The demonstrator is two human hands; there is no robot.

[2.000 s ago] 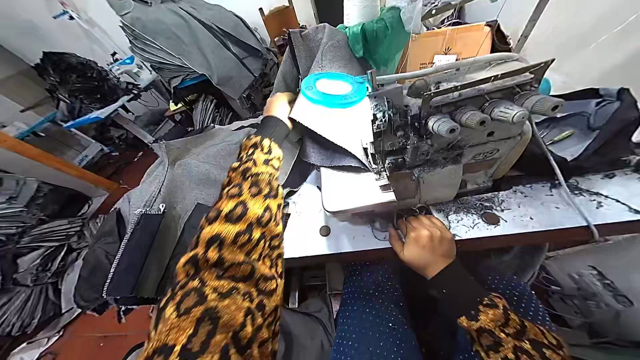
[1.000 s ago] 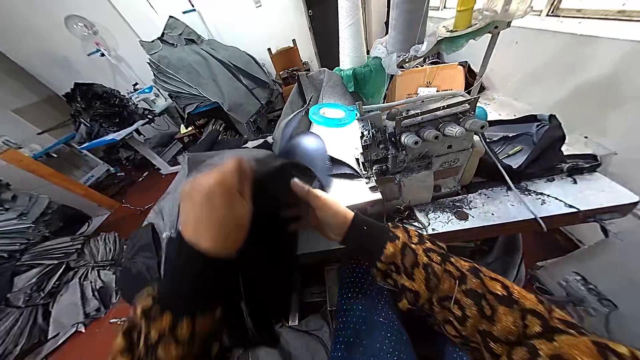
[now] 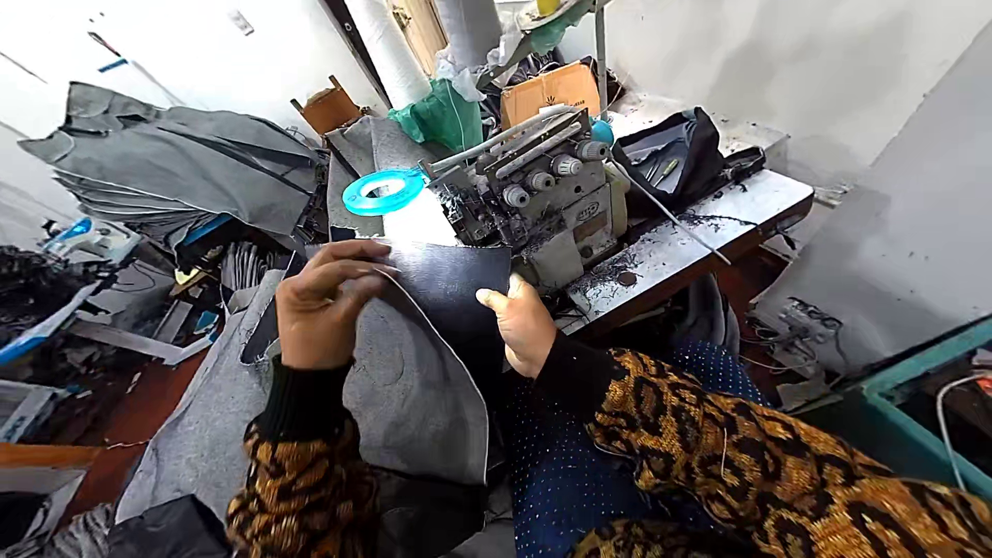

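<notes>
Between my hands a dark, shiny fabric panel [image 3: 449,283] is stretched in front of the overlock sewing machine [image 3: 550,194]. My left hand [image 3: 325,302] pinches its upper left part, along with the pale edge of a grey fabric piece [image 3: 418,387] that hangs below. My right hand [image 3: 521,322] grips the panel's right edge, thumb on top. Behind the panel, a blue ring [image 3: 384,191] lies over the machine's white plate [image 3: 422,225]. The panel hides the front of that plate.
Stacked grey garment pieces [image 3: 186,163] lie at the left. Lint and a small round disc [image 3: 627,278] lie on the machine table [image 3: 728,209]; a black fabric bundle [image 3: 674,159] is at its back. Thread cones [image 3: 387,50] and a cardboard box [image 3: 550,94] stand behind. A green crate [image 3: 914,380] is at the right.
Two seconds ago my left hand lay on fabric beside the blue ring and my right hand was at the table's front edge. Now both hold up the dark panel. The view has shifted.
</notes>
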